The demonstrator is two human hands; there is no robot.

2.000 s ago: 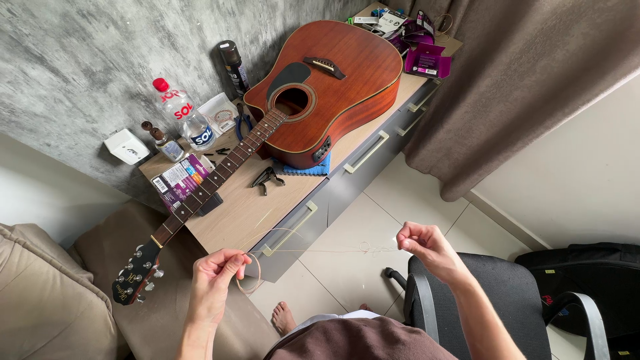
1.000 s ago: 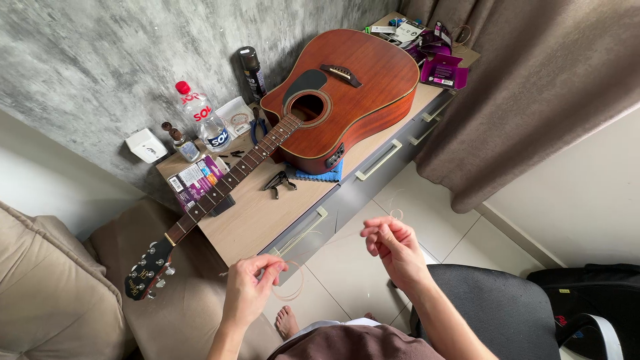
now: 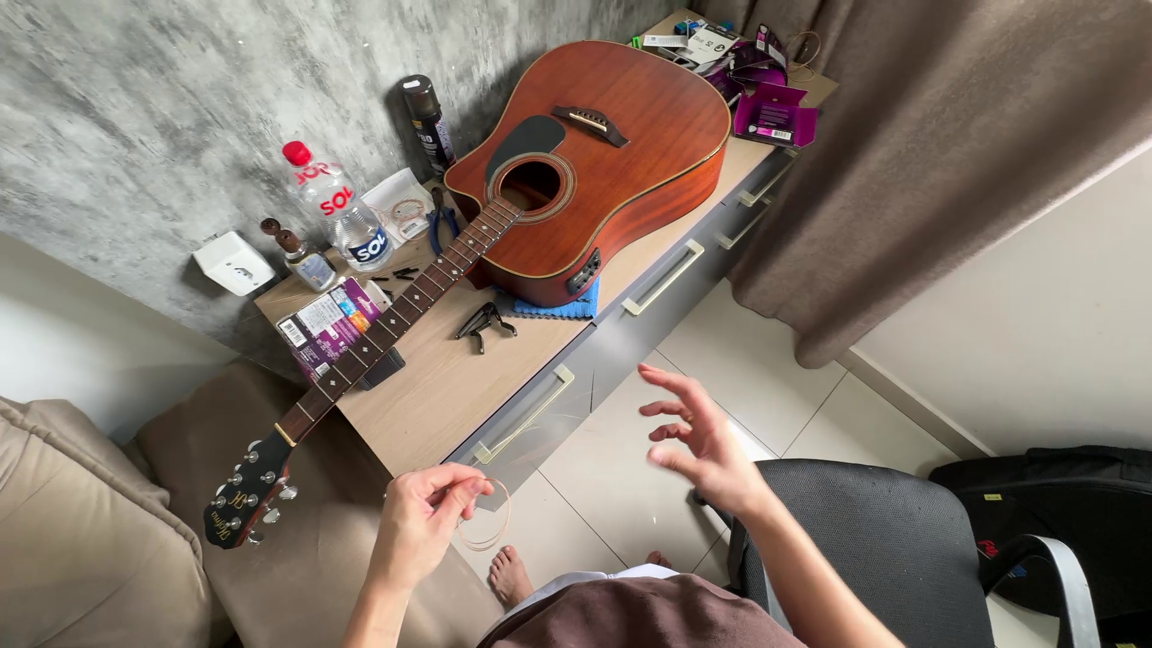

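Between the thumb and fingers of my left hand [image 3: 434,517] is a coiled guitar string [image 3: 505,522], its loops hanging beside the fingertips. My right hand [image 3: 697,441] is raised over the floor with its fingers apart and holds nothing. Beyond both hands an acoustic guitar [image 3: 621,135] without strings lies face up on the drawer cabinet, its neck pointing to the lower left and its headstock [image 3: 245,495] past the cabinet's edge. A black capo [image 3: 486,326] lies on the wood near the neck. A blue cloth [image 3: 562,301] shows under the guitar body.
Along the wall stand a plastic bottle [image 3: 342,211], a spray can [image 3: 427,126] and a small glass bottle [image 3: 310,265]. Pliers [image 3: 441,225] lie near the neck. Purple packaging [image 3: 776,115] lies at the far end. A black chair [image 3: 864,549] is at my right, a sofa [image 3: 90,522] at my left.
My right hand has opened and its fingers have spread. One and two seconds ago its fingertips were pinched together, with the thin string stretching between the hands. The string stays in my left hand.
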